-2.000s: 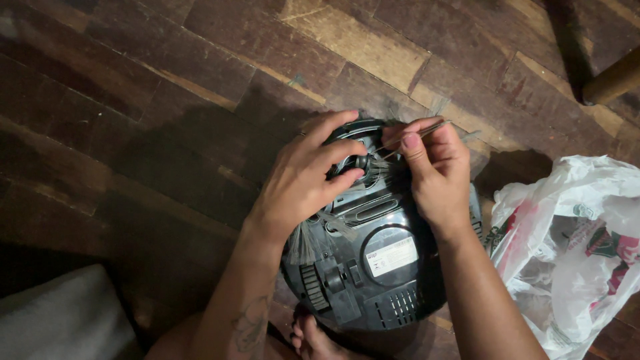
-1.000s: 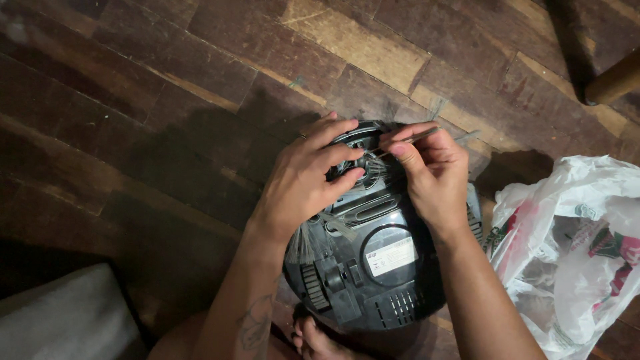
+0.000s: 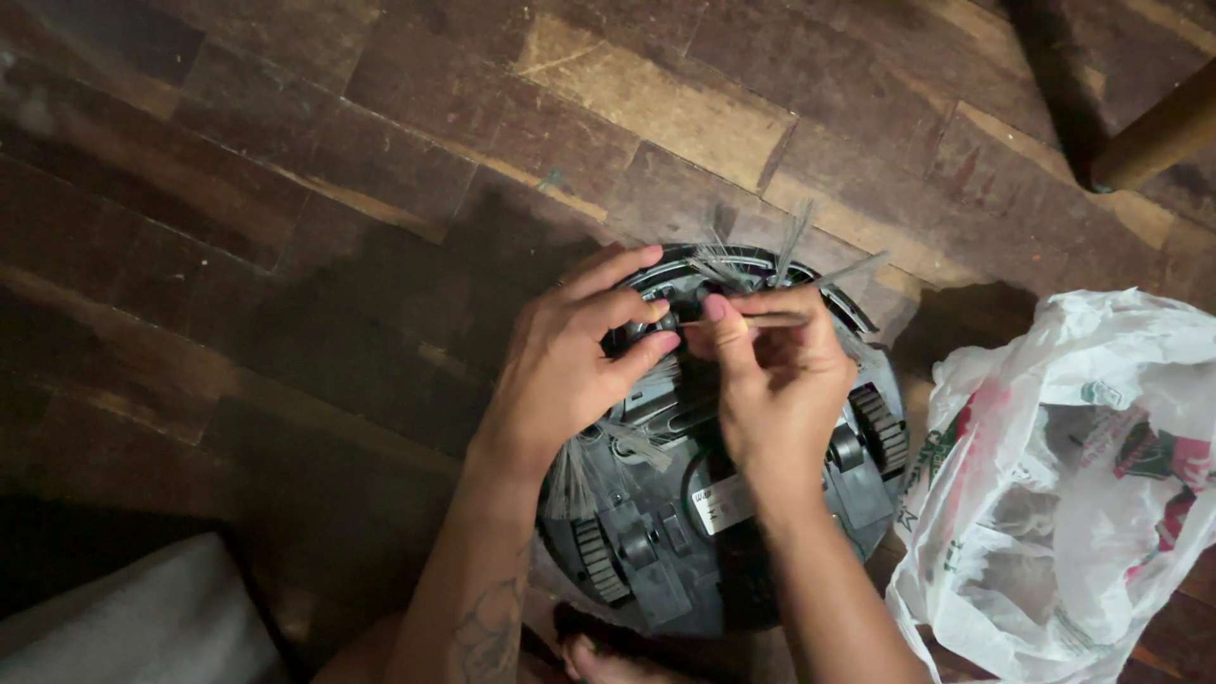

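Observation:
An upturned robot vacuum cleaner (image 3: 655, 560) lies on the floor, its underside with ribbed wheels and a label facing up. Near its front edge, my left hand (image 3: 579, 351) has thumb and index finger closed on the small caster wheel (image 3: 654, 325). Between the thumb and fingers of my right hand (image 3: 779, 380) is a thin, slender tool (image 3: 779, 320), its tip pointing left at the caster. Grey side-brush bristles (image 3: 575, 480) fan out below my left wrist, and more bristles (image 3: 793, 242) stick out past the front edge.
A white plastic bag (image 3: 1054, 332) with red and green print stands open to the right of the vacuum. Upper right is a wooden furniture leg (image 3: 1159, 133). A grey cushion-like object (image 3: 142, 617) fills the lower left corner. A bare foot (image 3: 598, 660) is just below the vacuum.
The vacuum has turned, so its right ribbed wheel now shows more fully. My right hand has moved inward over it, and the thin tool now lies more level.

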